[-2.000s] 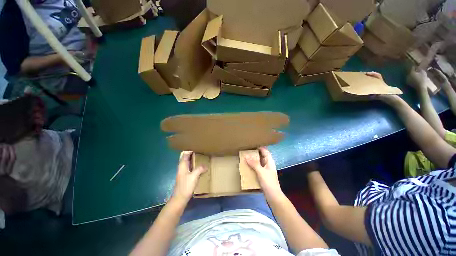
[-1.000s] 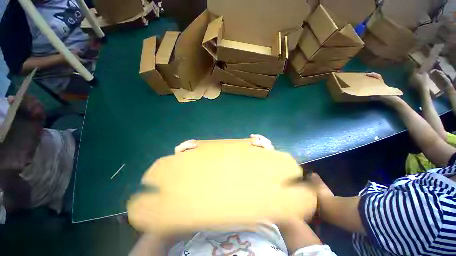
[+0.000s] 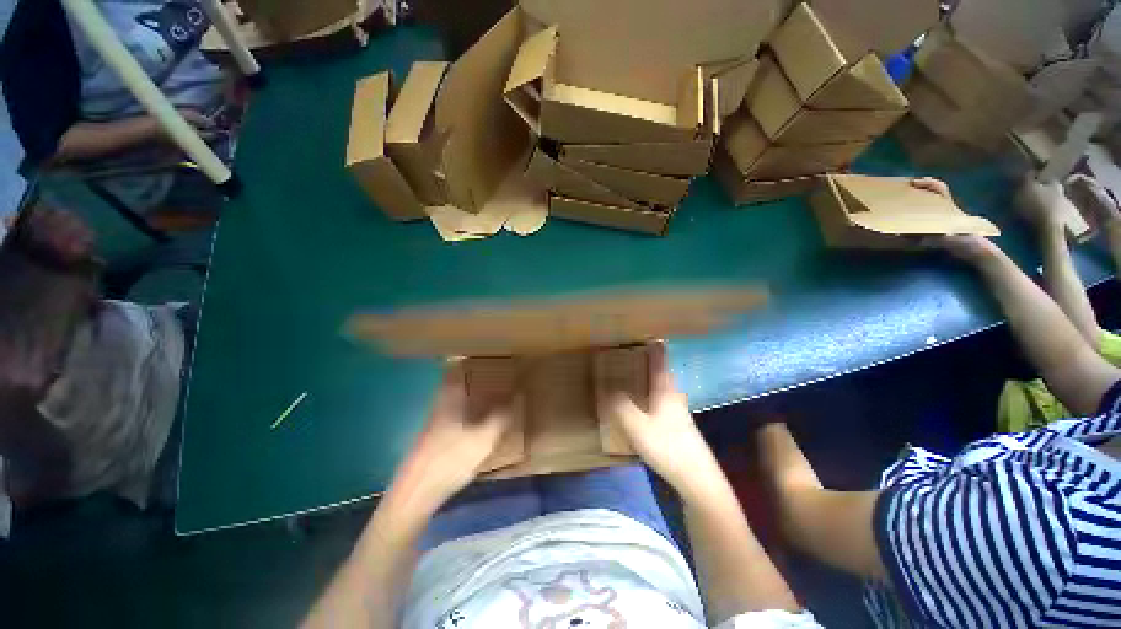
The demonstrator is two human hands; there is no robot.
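Note:
A part-folded brown mailer box (image 3: 559, 412) lies at the table's near edge, over my lap. Its lid panel (image 3: 559, 322) stands up behind the tray and is motion-blurred, seen nearly edge-on. The left and right side panels are folded inward over the tray ends. My left hand (image 3: 467, 430) grips the left end, with the thumb on the inside of the side panel. My right hand (image 3: 652, 424) grips the right end in the same way. Fingers behind the outer walls are hidden.
Finished boxes (image 3: 621, 160) are stacked at the far side, with one on its end (image 3: 381, 148) beside them. A thin pale strip (image 3: 289, 410) lies at left on the green table (image 3: 295, 283). A neighbour's arm (image 3: 1033, 295) holds a box (image 3: 879, 209) at right. Others sit at left.
One second ago the lid panel was tilted down over the tray and my forearms; now it stands up at the back, and the tray with both my hands shows again.

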